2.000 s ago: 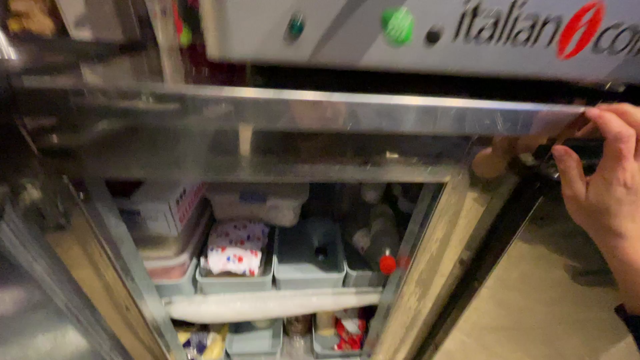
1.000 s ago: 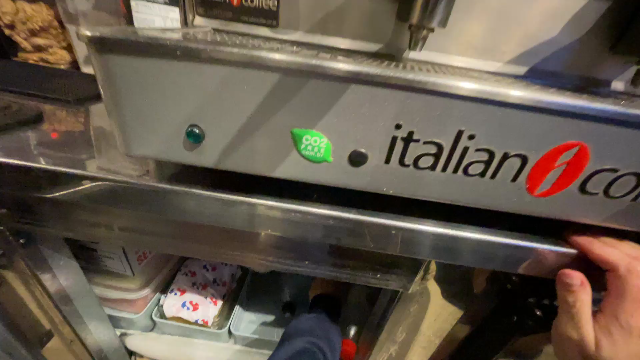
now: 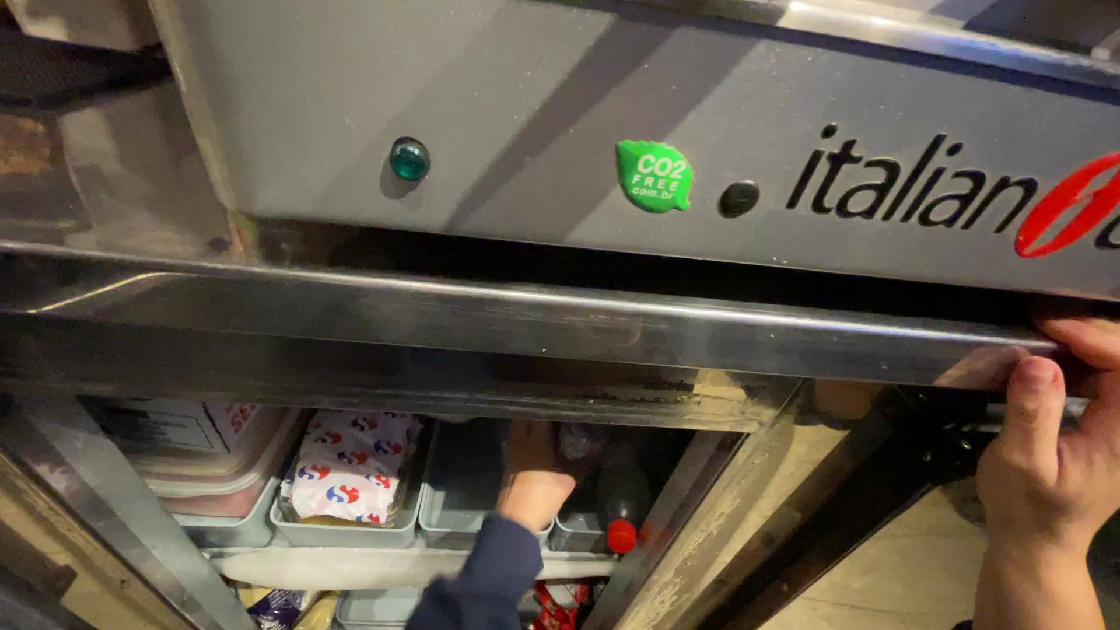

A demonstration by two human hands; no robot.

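Note:
My left hand (image 3: 535,477), in a dark blue sleeve, reaches into the open undercounter refrigerator above a grey plastic bin (image 3: 464,532). Its fingers are lost in shadow, so whether they hold anything does not show. On the right, my right hand (image 3: 1050,437) grips the steel counter edge (image 3: 612,337), thumb against the front, fingers over the top. Left of my left hand, a package in white paper with red and blue print (image 3: 354,468) lies in another bin. A dark bottle with a red cap (image 3: 621,534) leans to the right of it.
Above the counter stands a grey machine (image 3: 525,131) with a green button (image 3: 409,159) and a leaf-shaped sticker (image 3: 654,177). Stacked plastic containers (image 3: 210,481) fill the shelf's left side. Below the white shelf edge (image 3: 350,569) are wrapped packages (image 3: 280,608) and another bin (image 3: 376,608).
Two seconds ago my left hand was not in view; its sleeve appeared inside the refrigerator one second ago, and now the wrist shows there. My right hand stays at the counter edge.

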